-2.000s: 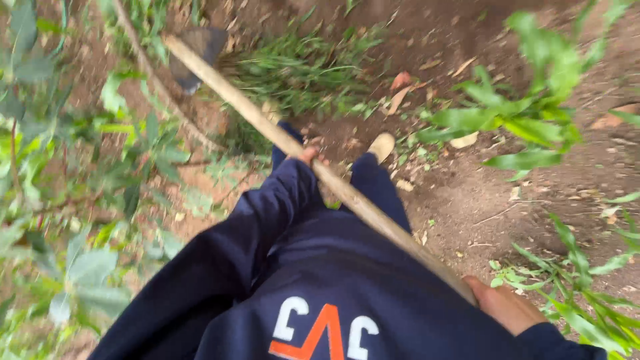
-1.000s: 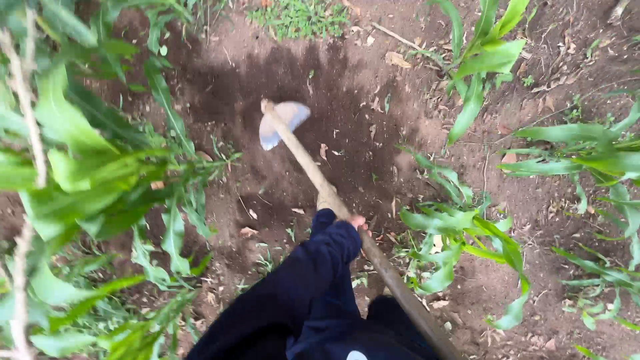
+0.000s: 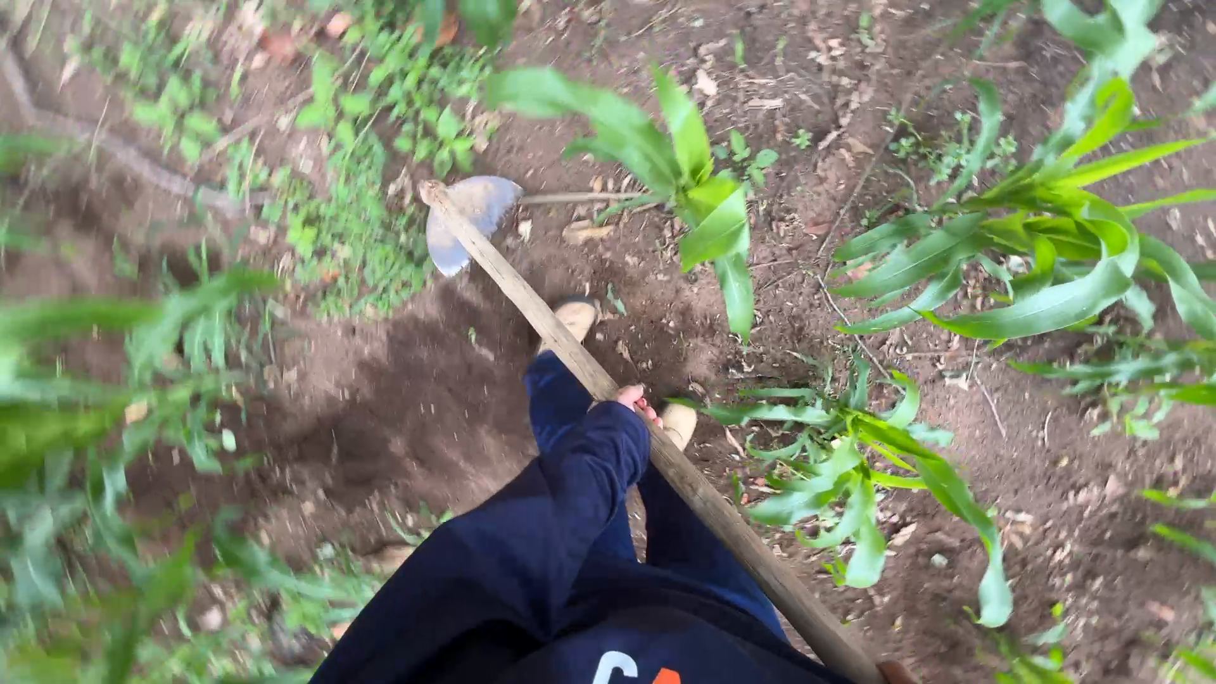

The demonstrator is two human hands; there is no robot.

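Note:
A hoe with a long wooden handle [image 3: 532,309] runs diagonally from the upper left to the bottom right. Its worn metal blade [image 3: 480,214] is at the upper left, beside low green weeds [image 3: 375,237]; whether it touches the soil I cannot tell. My left hand [image 3: 639,403], in a dark blue sleeve, is closed around the middle of the handle. At the bottom edge, a small part of my right hand [image 3: 896,673] shows at the handle's rear end; the rest is cut off.
Young maize plants [image 3: 708,204] stand close to the handle, with another [image 3: 860,446] right of my shoes [image 3: 575,318] and more at the right. Blurred leaves [image 3: 85,408] fill the left side. A dry stick [image 3: 123,152] lies at the upper left on brown soil [image 3: 380,399].
The hoe blade was over dark bare soil one second ago and is now beside the green weeds. My left hand stays on the handle. The view has shifted considerably.

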